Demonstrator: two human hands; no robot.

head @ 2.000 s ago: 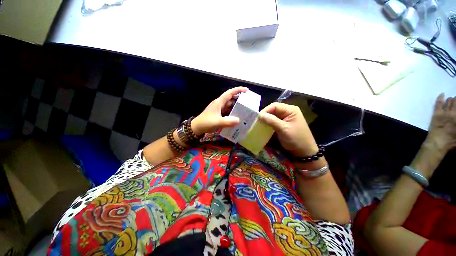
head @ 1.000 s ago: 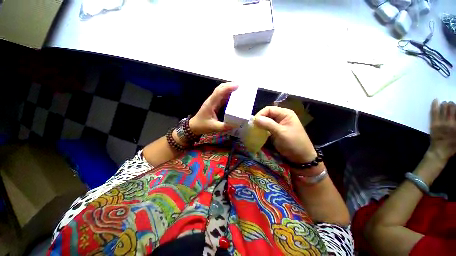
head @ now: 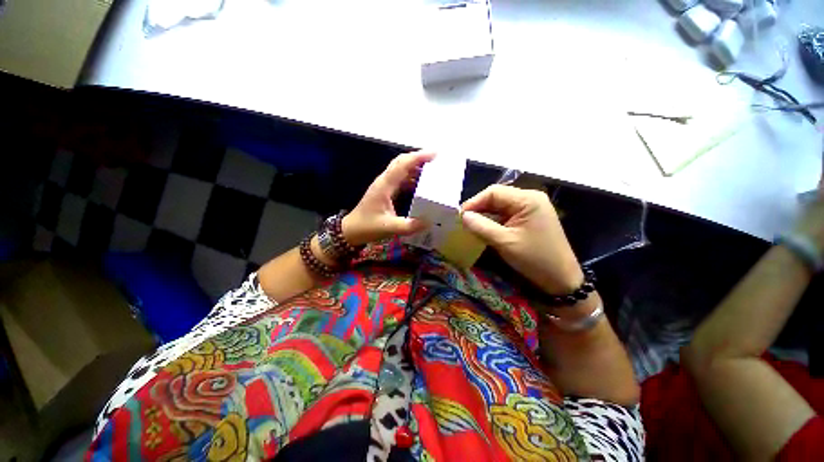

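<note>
A small white box (head: 440, 185) is held in front of my chest, just off the table's front edge. My left hand (head: 384, 203) grips it from its left side, fingers at the top and thumb near the lower end. My right hand (head: 517, 226) pinches a yellow sheet (head: 463, 246) at the box's lower right corner. The sheet lies under or against the box's lower end; small dark print shows beside it. Whether the sheet is attached to the box cannot be told.
A white carton (head: 458, 69) stands on the white table (head: 316, 95). At right lie a yellowish sheet (head: 678, 149), dark cables (head: 768, 87) and whitish blocks (head: 725, 41). Clear film (head: 623, 242) hangs at the edge. Another person's arm (head: 763, 293) reaches in at right. Brown cardboard is at left.
The yellow sheet looks flatter and wider against the box than one second ago. The other person's arm has moved up toward the table, and the dark cables have shifted.
</note>
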